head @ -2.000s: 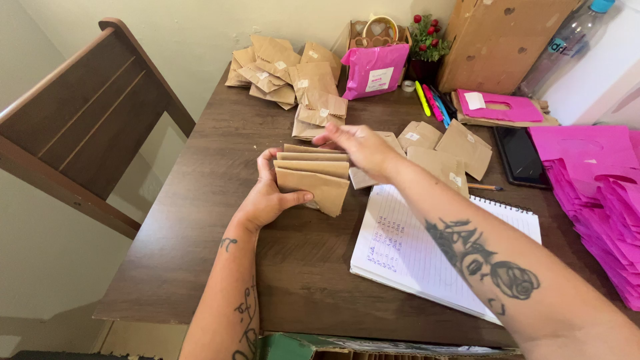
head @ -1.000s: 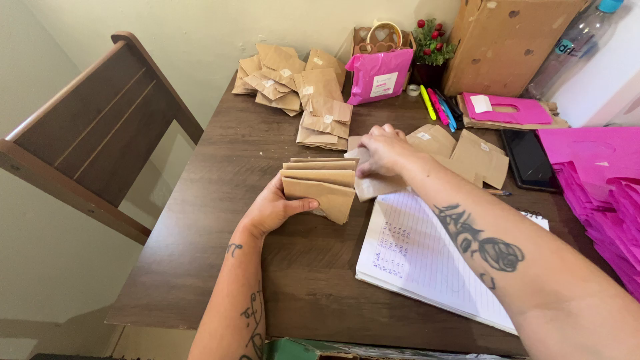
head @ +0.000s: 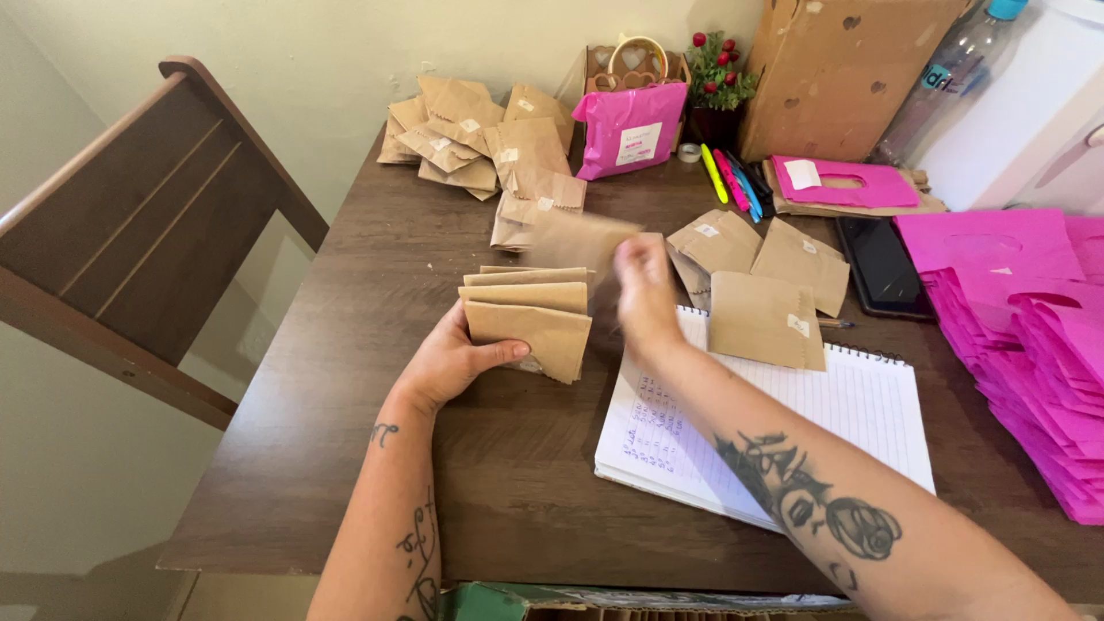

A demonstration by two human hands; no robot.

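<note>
My left hand holds several folded kraft paper packets upright in a small stack above the table, thumb across the front one. Blurred by motion, my right hand grips one more kraft paper packet by its right end, just above and behind that stack. A loose kraft packet with a small white sticker lies over the top edge of a spiral notebook bearing handwriting. Beyond it lie other kraft packets. A larger pile of stickered packets rests at the table's back left.
A pink plastic parcel, highlighters, a potted plant and a cardboard box stand or lie at the back. On the right are a phone and stacked pink bags. A wooden chair is left; a green-edged box is below.
My right hand has moved left from the loose packets and now holds a packet near the left-hand stack. A packet now lies over the notebook's top edge. My left hand keeps its hold.
</note>
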